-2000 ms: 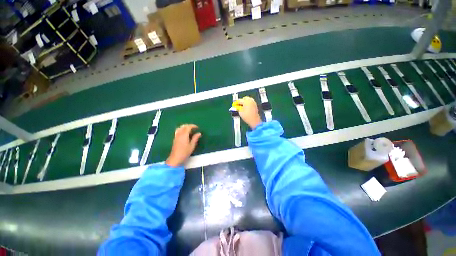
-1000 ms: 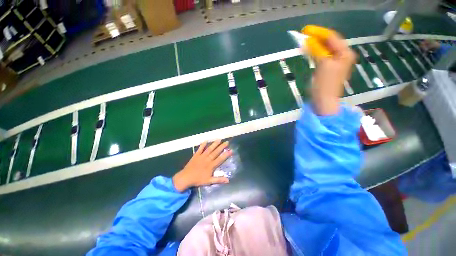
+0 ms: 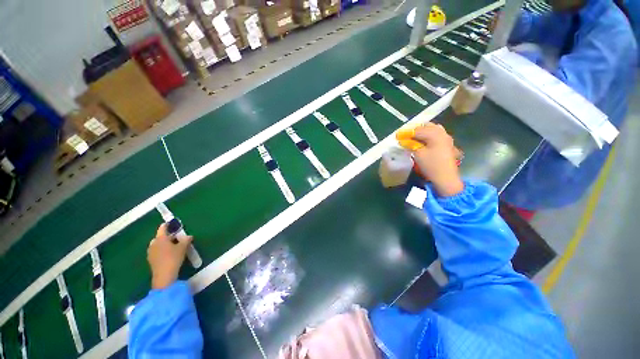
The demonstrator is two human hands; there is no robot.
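My left hand (image 3: pixel 167 258) is at a white-strapped smartwatch (image 3: pixel 175 226) on the green belt, thumb and fingers at either side of its dark face; the watch lies flat. My right hand (image 3: pixel 438 160) holds a yellow item (image 3: pixel 410 138) at its fingertips, just above a pale tan container (image 3: pixel 394 170) on the bench. No white tip can be made out on the yellow item, and whether it touches the container is unclear. A red tray (image 3: pixel 457 156) is mostly hidden behind my right hand.
More smartwatches (image 3: pixel 275 173) lie across the belt on both sides. Crinkled clear film (image 3: pixel 268 284) lies on the bench. A white card (image 3: pixel 416 197) is near the container. A tan bottle (image 3: pixel 468 94), a white box (image 3: pixel 544 98) and a person in blue (image 3: pixel 596 63) are at right.
The view has turned right. My left hand has moved from the bench film to a watch on the belt. My right hand, raised over the belt before, has come down over the container with the yellow item.
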